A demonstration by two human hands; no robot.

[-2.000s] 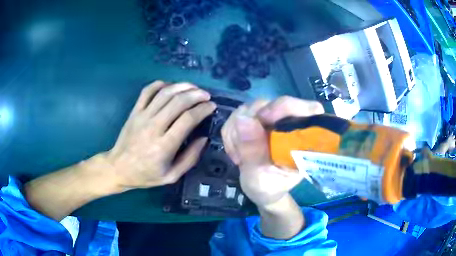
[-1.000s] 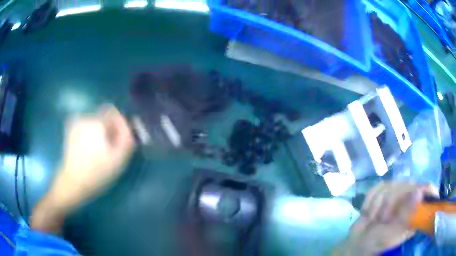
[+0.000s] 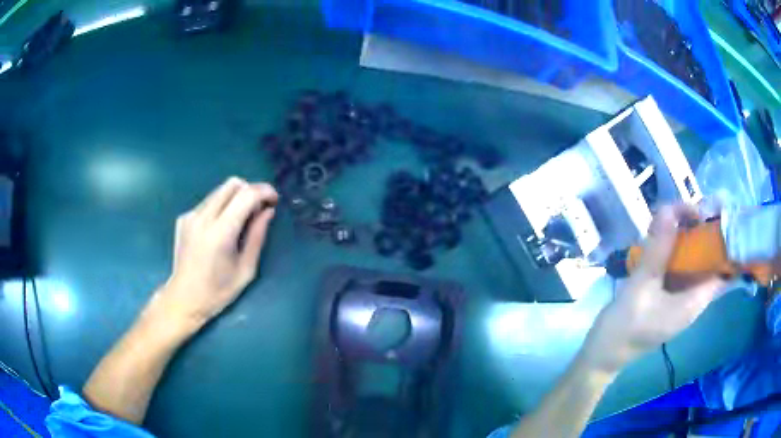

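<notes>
A black moulded housing or fixture (image 3: 432, 334) with a round opening lies at the front of the green mat, its near end cut off by the picture's edge. My left hand (image 3: 221, 248) is left of the loose black ring parts (image 3: 312, 141), its fingertips bunched; whether they hold something small is hidden. My right hand (image 3: 655, 299) grips the orange electric screwdriver (image 3: 695, 250), whose dark front end is at the white-topped screw feeder (image 3: 552, 184). The driver tip is too small to make out clearly. A separate heap of small black parts (image 3: 428, 210) lies between the rings and feeder.
Small shiny parts (image 3: 325, 214) lie below the rings. Blue bins (image 3: 522, 38) holding dark parts stand at the far right. A black piece (image 3: 201, 15) lies at the far edge. A clear bag (image 3: 736, 175) is behind the feeder. A black unit (image 3: 10, 214) and cable are left.
The housing with white squares has left the front, blurred over the heaps one second ago. My left hand has moved right towards the rings. The screwdriver has moved right, then in to the feeder.
</notes>
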